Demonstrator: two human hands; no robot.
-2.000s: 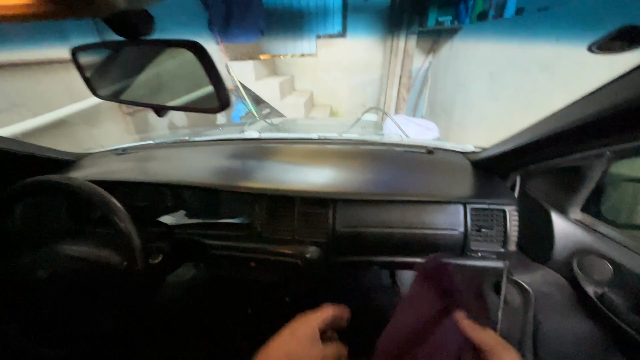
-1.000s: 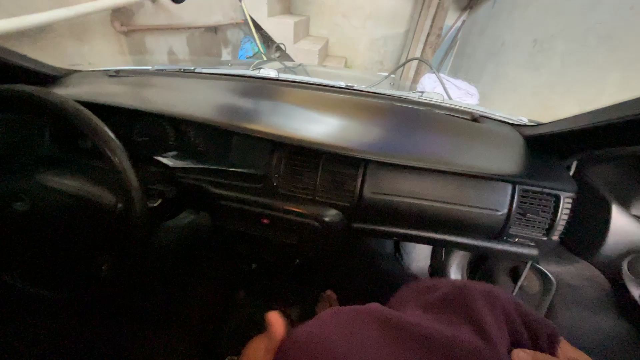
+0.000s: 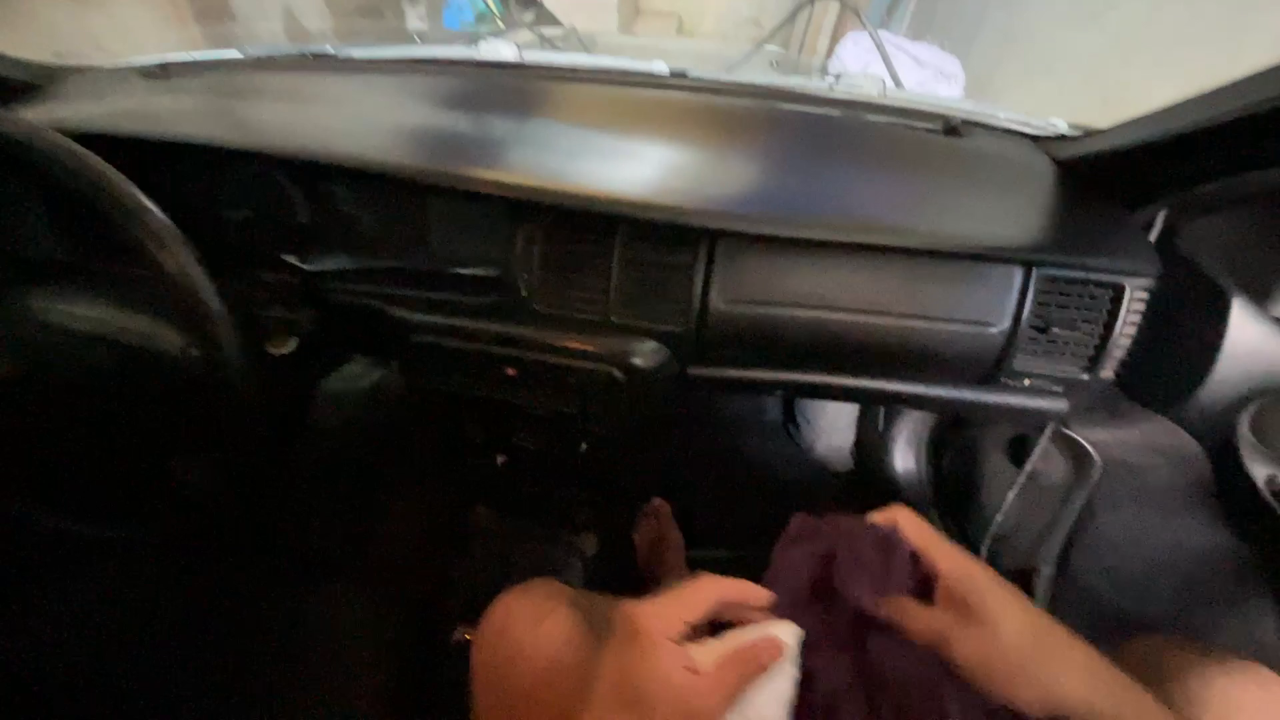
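My left hand (image 3: 690, 650), low in the middle of the head view, is closed around a white object (image 3: 768, 668), of which only a part shows; I cannot tell what it is. To its right, my right hand (image 3: 950, 590) grips a dark purple cloth (image 3: 850, 575) between thumb and fingers. The cloth hangs bunched beside the white object, and its lower part runs out of the frame. Both hands are below the dashboard, in front of the passenger side.
A black car dashboard (image 3: 600, 150) spans the view, with a steering wheel (image 3: 150, 220) at left. At right are a closed panel (image 3: 865, 290) and an air vent (image 3: 1070, 325). A knee (image 3: 530, 620) and a bare foot (image 3: 658, 540) show below. A door (image 3: 1240, 350) is at far right.
The cloth, spread wide across both hands one second ago, is now bunched in my right hand. The white object has come into sight in my left hand. The view has tilted down.
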